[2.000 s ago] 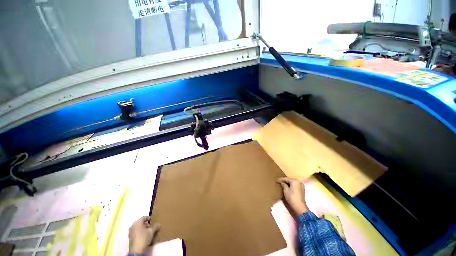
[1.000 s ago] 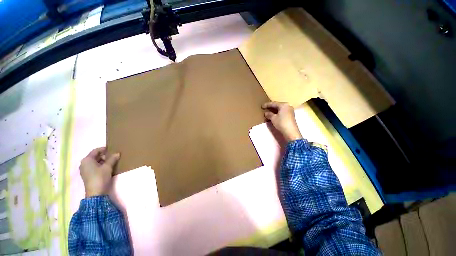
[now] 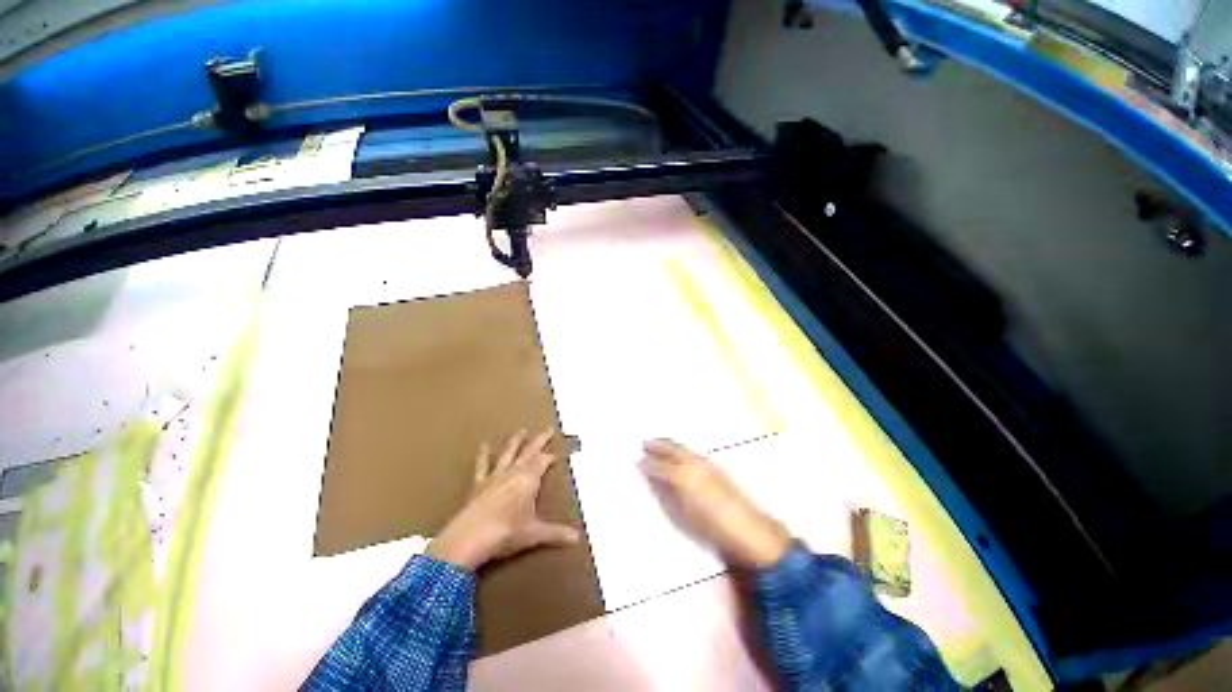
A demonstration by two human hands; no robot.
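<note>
The brown panel [image 3: 426, 406] lies on the white-pink bed covering [image 3: 635, 311], narrower than before, with a notch at its lower left. Its right edge runs along a thin dark line in the paper. My left hand [image 3: 511, 507] lies on the panel's lower right part, palm down, fingers spread. My right hand [image 3: 709, 500] is over the bare paper to the right of the panel. It is blurred, touches no panel and holds nothing that I can see.
The laser head [image 3: 514, 203] hangs from the black cross beam [image 3: 365, 196] just beyond the panel's top edge. A worn yellow block [image 3: 885, 552] lies at the bed's right. Yellow strips [image 3: 223, 433] run down the left. The blue and black right rail borders the bed.
The brown panel now covers only the left part of its earlier area. The tan board at the right is gone from view. My left hand moved inward onto the panel; my right hand let go.
</note>
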